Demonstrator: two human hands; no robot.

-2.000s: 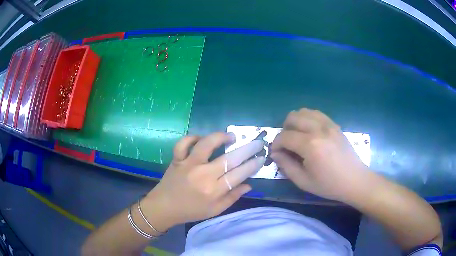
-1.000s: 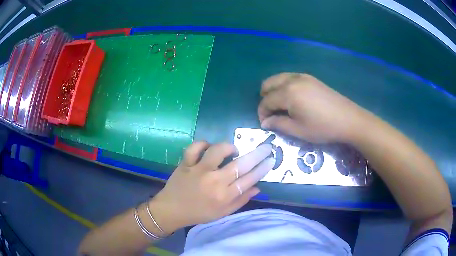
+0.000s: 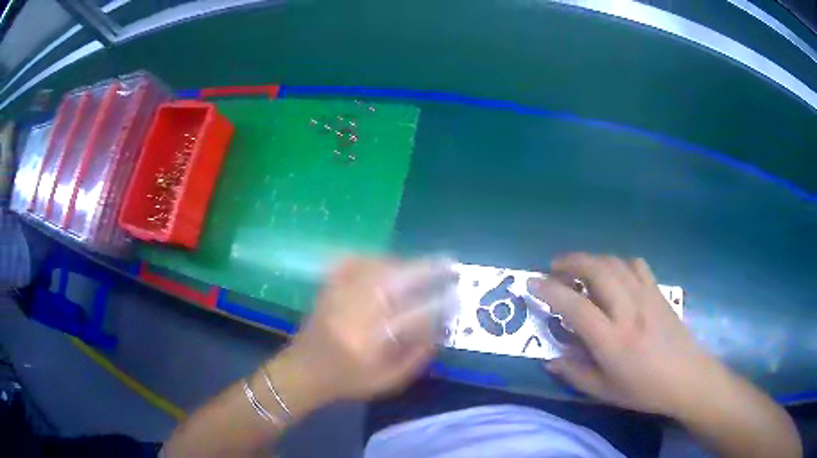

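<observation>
A silver metal plate point(image 3: 475, 333) with round dark cutouts lies on the dark-green surface in front of me. Its left cutout shows; the others are mostly covered by my right hand. My right hand point(image 3: 618, 331) rests over the plate's middle and right part, fingers bent; whether it holds anything is hidden. My left hand point(image 3: 381, 318) is blurred at the plate's left end, with pale covers on its fingers; its grasp cannot be made out. Small copper-coloured rings point(image 3: 348, 136) lie on the upper part of the light-green mat point(image 3: 296, 192).
A red bin point(image 3: 208, 174) with copper-coloured parts stands at the mat's left. Clear trays with red strips point(image 3: 85, 170) stand beyond it. Blue tape point(image 3: 502, 104) runs along the far side. A blue stool point(image 3: 67, 304) is on the floor at lower left.
My right hand has come down onto the plate's middle and right. My left hand has shifted left off the left cutout and is blurred. The camera view has shifted, so the bench contents appear lower and further right.
</observation>
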